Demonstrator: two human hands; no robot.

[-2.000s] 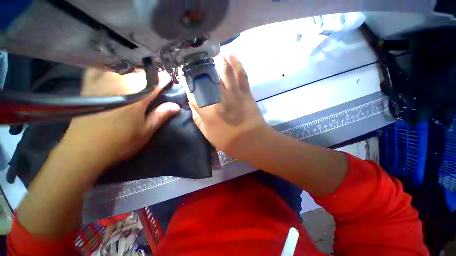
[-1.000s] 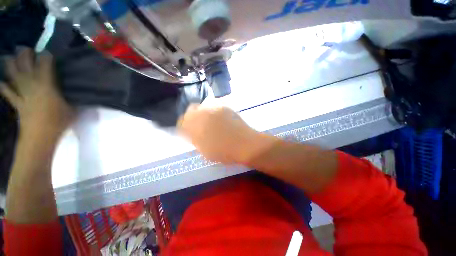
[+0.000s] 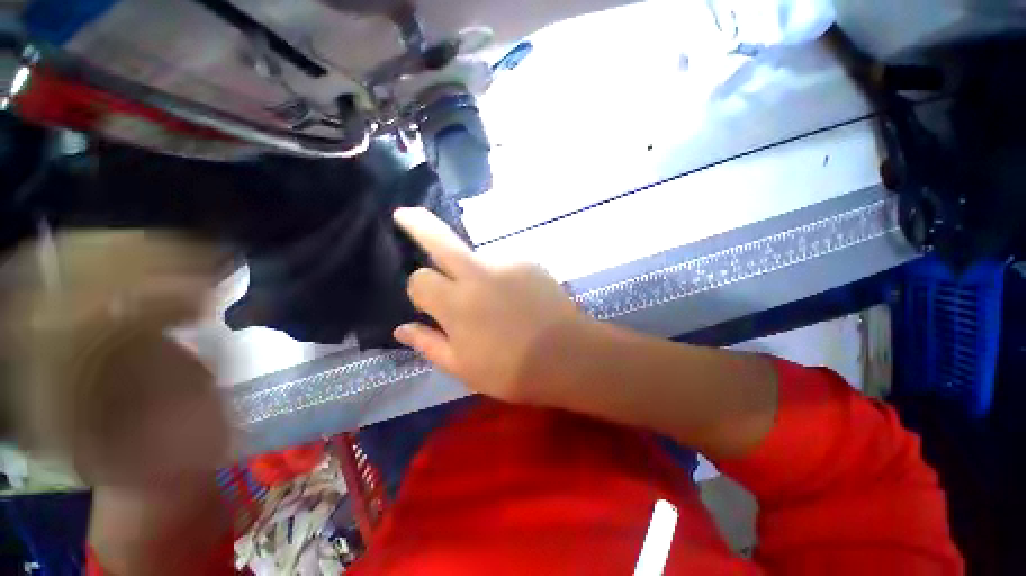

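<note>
Black cloth (image 3: 326, 253) lies bunched on the white machine table, left of and below the needle area of the sewing machine (image 3: 388, 118). A dark cylinder (image 3: 459, 146) hangs beside the foot. My right hand (image 3: 484, 315) is at the cloth's right edge, index finger extended onto it and the other fingers bent; whether it grips cannot be told. My left hand (image 3: 124, 338) is strongly blurred at the left, over or near the cloth's left part; its fingers cannot be made out.
A ruler strip (image 3: 731, 264) runs along the table's front edge. Black-handled scissors (image 3: 914, 219) lie at the right by dark cloth (image 3: 979, 158). A red basket (image 3: 362, 484) with scraps is below left, and a blue basket (image 3: 954, 332) below right. A white stick (image 3: 656, 540) shows at my chest.
My left hand has come down and right from the far upper left. The black cloth is now bunched nearer the table's front edge. My right hand's index finger has extended onto it.
</note>
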